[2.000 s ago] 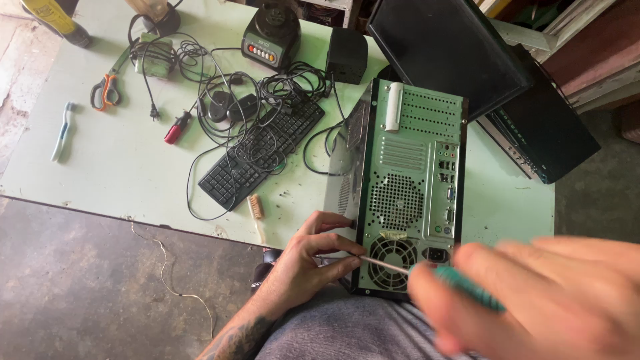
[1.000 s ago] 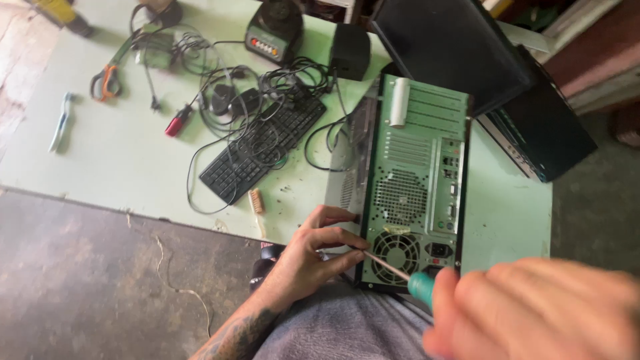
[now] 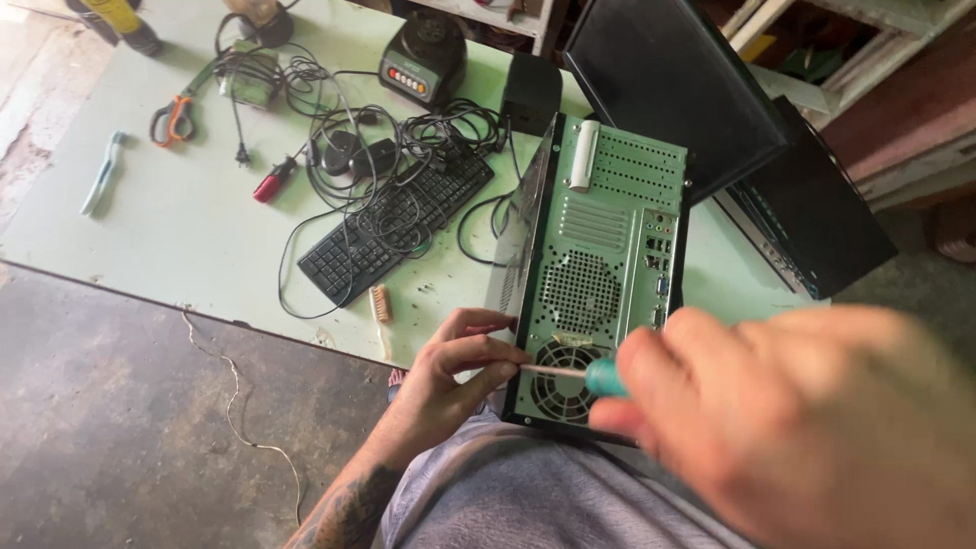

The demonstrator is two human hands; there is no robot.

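A desktop computer case [image 3: 587, 229] lies on the table's near edge with its metal rear panel facing me. My right hand [image 3: 732, 396] grips the teal handle of a screwdriver [image 3: 605, 377], whose shaft crosses the round fan grille [image 3: 563, 385]. The screwdriver's tip meets the left edge of the panel, right beside my left thumb and fingertips. My left hand [image 3: 465, 362] rests against that edge with its fingers bent around the tip; whether a screw is pinched there is hidden. A white strip-like piece [image 3: 585, 156] is on the panel's far end.
Tangled cables lie over a black keyboard [image 3: 396, 229] to the left. Also on the table [image 3: 206, 244] are a red-handled screwdriver [image 3: 274, 179], scissors [image 3: 174, 122], a toothbrush [image 3: 103, 174], a small brush [image 3: 380, 305], a blender base [image 3: 425, 61] and a speaker [image 3: 531, 88]. A monitor [image 3: 671, 91] leans behind the case.
The screwdriver has swung from a slant to nearly level in view, its tip still at the panel's left edge by my left fingers. My right hand stays around the handle.
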